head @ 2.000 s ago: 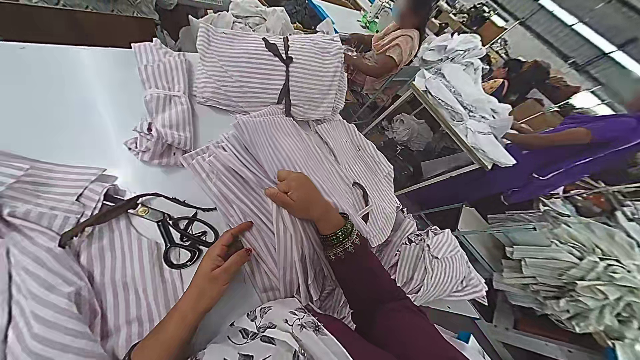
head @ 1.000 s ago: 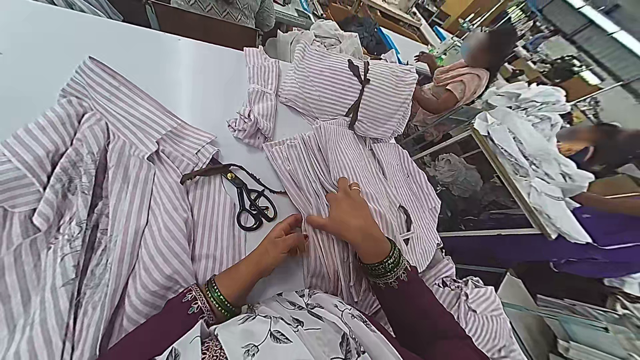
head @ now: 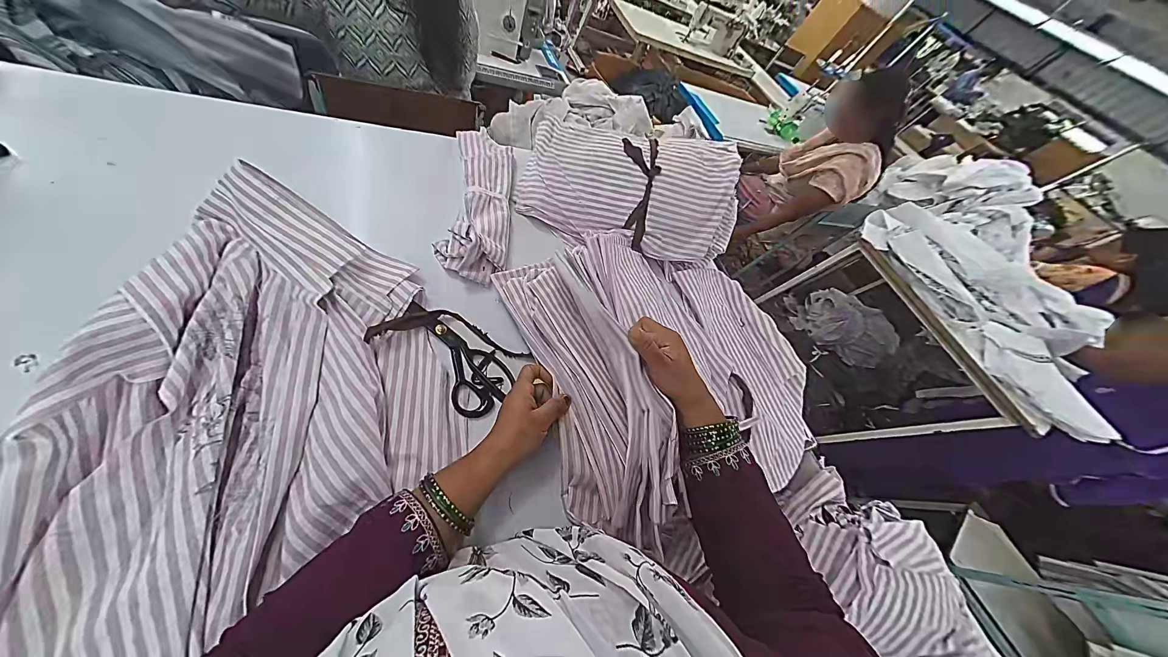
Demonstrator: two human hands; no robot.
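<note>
Striped fabric pieces [head: 602, 392] lie stacked in front of me on the white table. At the stack's left edge, my left hand [head: 529, 415] pinches the fabric between thumb and finger. My right hand [head: 666, 365] is closed on a fold of the upper layers. Black-handled scissors [head: 473, 374] rest just left of the stack, with a dark cloth strip [head: 406, 321] across their blades. Beyond the stack are a striped bundle [head: 575, 192] tied with a dark strip and a smaller tied striped roll [head: 486, 205]. More striped cloth [head: 301, 392] with a collar-like edge spreads at the left.
The white table [head: 100, 192] runs to the far left. A person [head: 830, 169] sits beyond the tied bundle. White fabric [head: 976, 292] lies on a rack at the right, near another person's arm. Crumpled striped fabric [head: 894, 575] hangs at the lower right.
My right hand has moved up the stack relative to one second ago, and the upper layers now stand lifted in a fold. My left hand stays at the left edge. The view has shifted.
</note>
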